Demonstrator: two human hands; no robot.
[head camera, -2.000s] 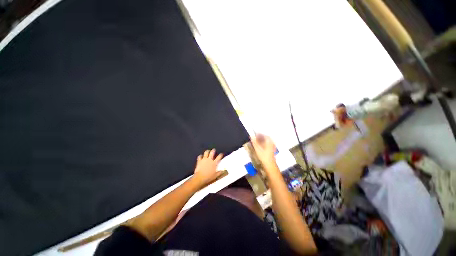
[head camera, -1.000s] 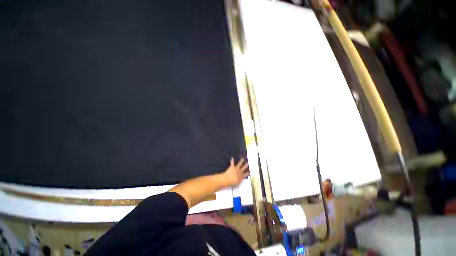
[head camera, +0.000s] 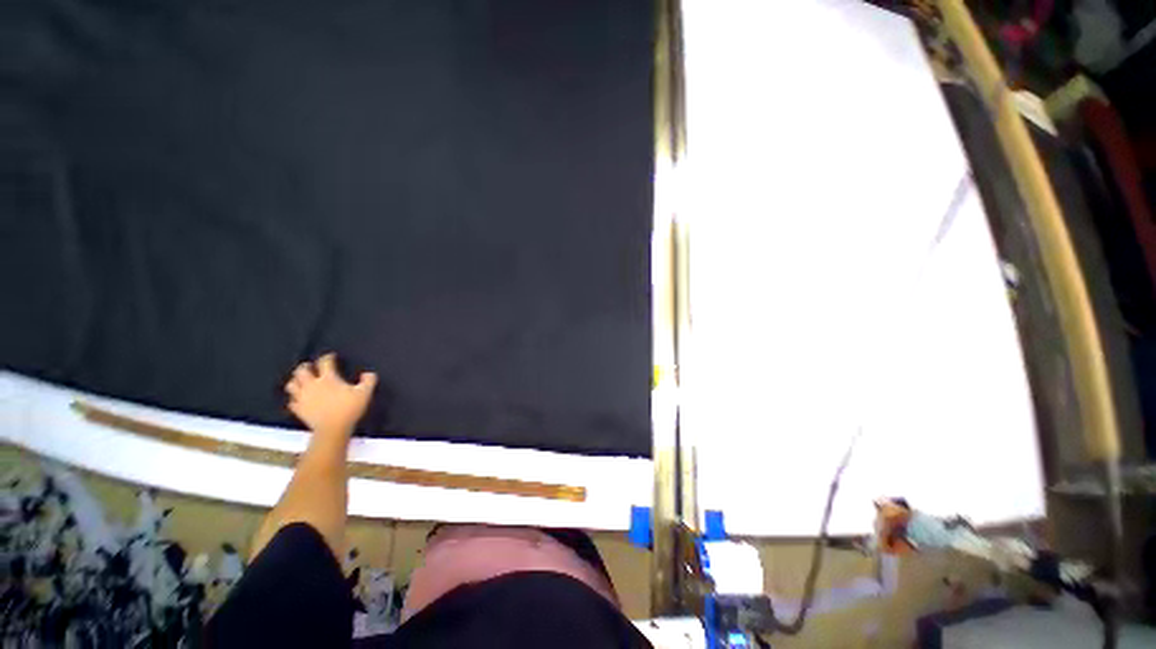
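Black fabric (head camera: 482, 228) lies spread over the left and middle of the table. It has soft wrinkles at the left. My left hand (head camera: 330, 398) rests on the fabric near its front edge, with its fingers apart and nothing gripped. A long yellow-brown stick (head camera: 431, 477) lies on the white paper along the table's front edge, and my left forearm crosses over it. A pale-gold end rail (head camera: 672, 266) runs across the table along the fabric's right edge. My right hand is out of the picture.
White table paper (head camera: 837, 254) lies right of the rail. Blue fittings (head camera: 642, 525) and a small white device (head camera: 734, 567) are at the rail's front end. A dark cord (head camera: 830, 507) hangs over the edge. A yellowish bar (head camera: 1059, 254) stands at the far right. Scraps (head camera: 76, 558) lie on the floor.
My left hand has moved left along the fabric's front edge, away from the rail. My right hand, first at the fabric corner, has gone out of view. The rail now lies across the fabric's end.
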